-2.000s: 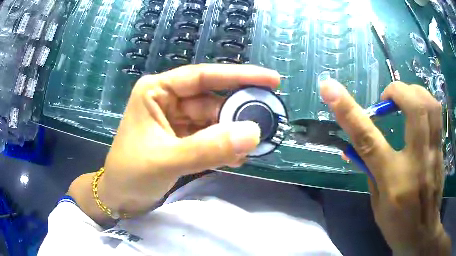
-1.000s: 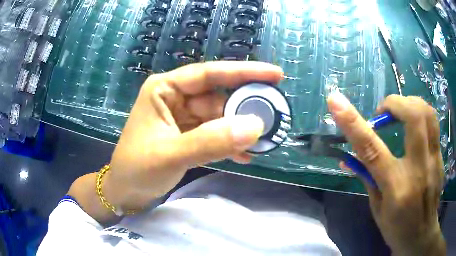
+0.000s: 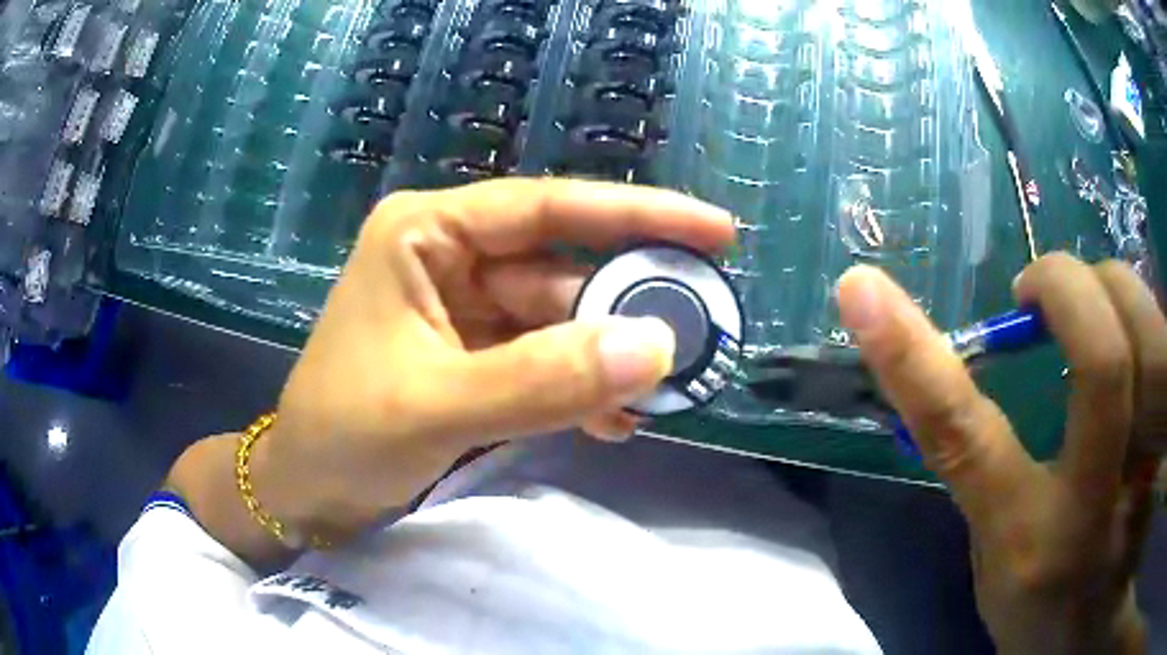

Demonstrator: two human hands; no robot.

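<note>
My left hand [image 3: 474,333] holds a speaker driver [image 3: 666,314] between thumb and fingers, its back facing up. It shows a pale ring, a dark round centre partly under my thumb, and small bright terminals at its lower right edge. My right hand [image 3: 1011,448] holds side cutters [image 3: 819,378] with blue handles. Their dark jaws point left, close beside the terminals. I cannot tell if the tips touch the driver or how far the jaws are open.
A clear blister tray [image 3: 230,275] lies on the green bench [image 3: 781,457]. Drivers in the tray [image 3: 486,77] stand in rows. A thin tool [image 3: 1021,186] and clear scraps [image 3: 1113,205] lie at right. Stacked clear packs [image 3: 77,141] stand at left. A small shiny reddish piece [image 3: 861,218] lies on the tray.
The driver has shifted slightly right and stays in my left hand. My right hand has moved a little right and down, and its fingers have shifted on the cutters' handles.
</note>
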